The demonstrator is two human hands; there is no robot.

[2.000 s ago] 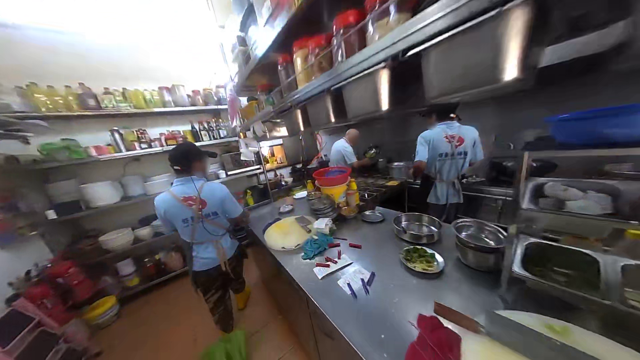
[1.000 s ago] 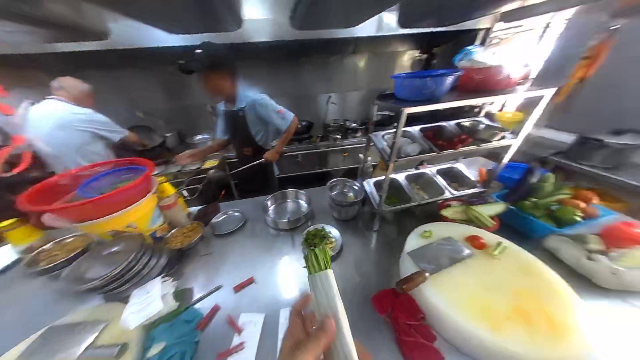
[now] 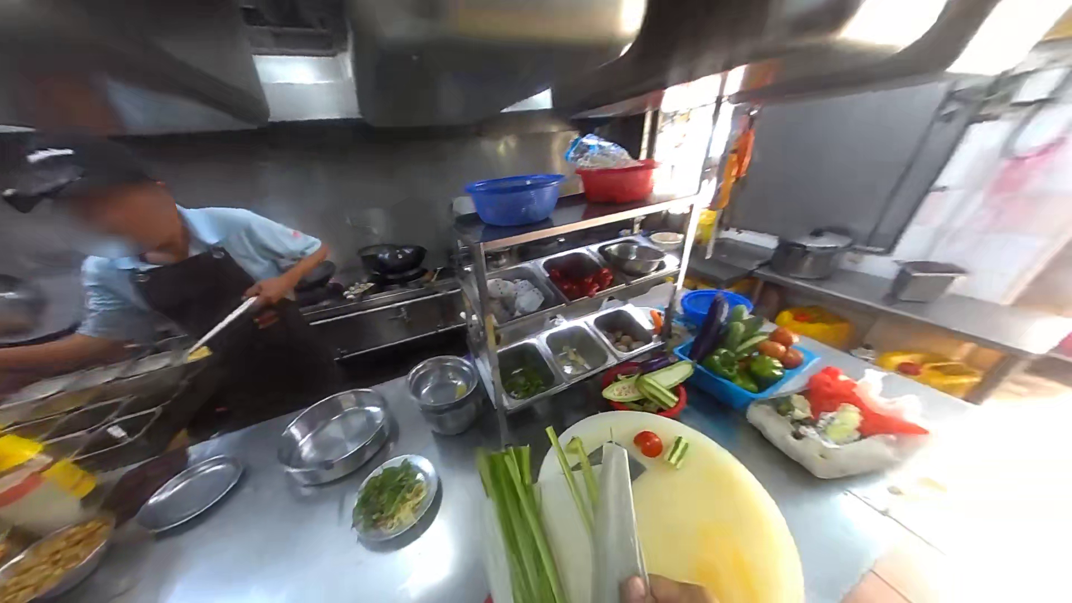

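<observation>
My right hand [image 3: 666,590] shows at the bottom edge, its fingers closed at the base of a pale, flat upright blade that looks like a cleaver's [image 3: 615,511]. Beside it, green leafy-vegetable stalks with pale wrapping or stems [image 3: 523,519] reach up from the bottom edge, over the left side of a round, yellowed cutting board [image 3: 720,519]. My left hand is out of view. On the board's far part are a red tomato piece [image 3: 648,444] and a striped green vegetable piece [image 3: 677,451]. Blur hides how stalks and blade overlap.
A plate of greens [image 3: 395,497], a steel pan [image 3: 335,437] and stacked steel bowls [image 3: 443,389] stand left. A metal rack [image 3: 586,222] rises behind the board. Right are a blue vegetable basket [image 3: 741,389] and a white tray [image 3: 816,456]. A co-worker [image 3: 209,276] stands across the counter.
The view has swung right. A hand gripped the wrapped stalks one second ago; now my right hand holds the blade near the board, with the stalks alongside.
</observation>
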